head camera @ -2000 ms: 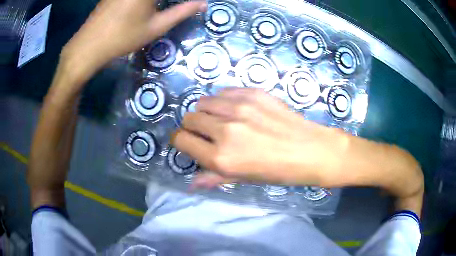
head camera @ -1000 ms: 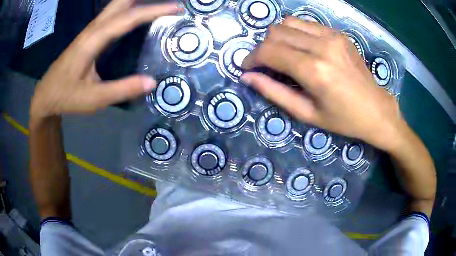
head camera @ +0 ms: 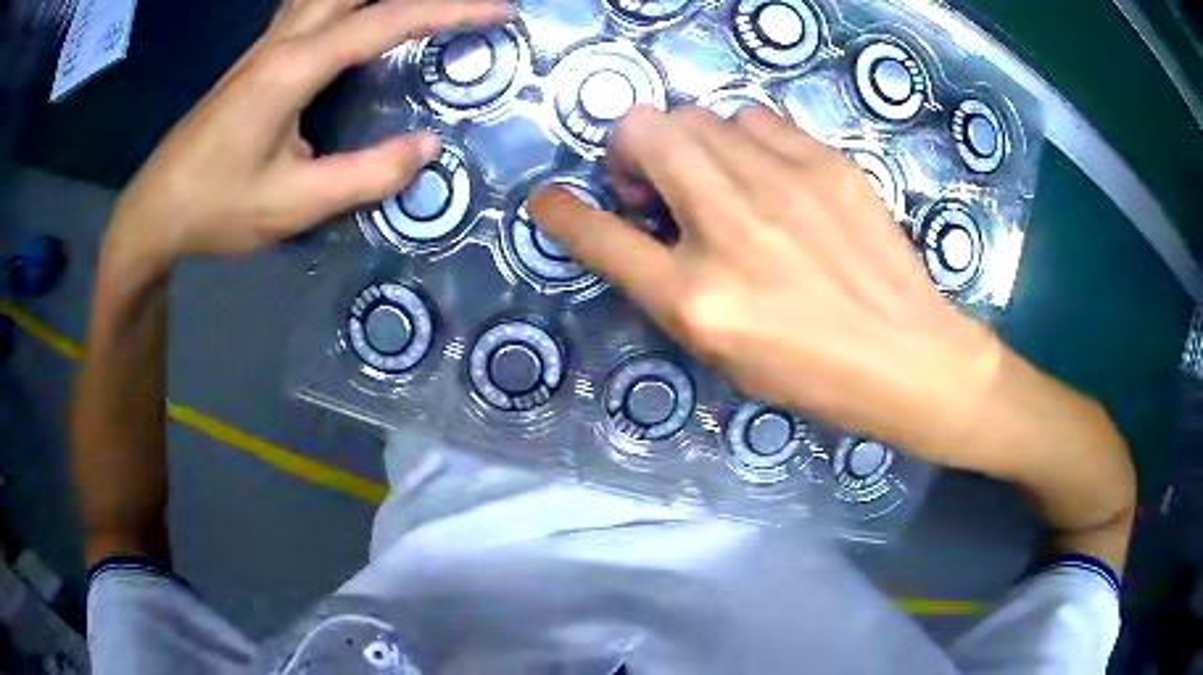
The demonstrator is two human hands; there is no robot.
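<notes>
A clear blister tray (head camera: 442, 411) lies tilted across the view, its near edge over my lap. Most visible pockets hold round parts (head camera: 516, 368) with pale rings and grey-blue centres. My left hand (head camera: 257, 152) is at the tray's upper left, fingers spread, thumb tip over the edge of a round part (head camera: 425, 194). My right hand (head camera: 778, 257) is over the tray's middle, palm down with bent fingers. Its thumb tip overlaps another round part (head camera: 554, 247). The fingers hide several pockets, and whether they hold anything cannot be seen.
A pale rail (head camera: 1095, 152) curves along the far right side of the tray, with the dark green belt (head camera: 1145, 92) beyond it. A white printed paper (head camera: 94, 46) lies at the upper left. Grey floor with a yellow line (head camera: 277, 454) shows at the lower left.
The tray has shifted up and left in the view. My right hand has moved left and slightly down. My left hand has moved slightly up and right, still spread.
</notes>
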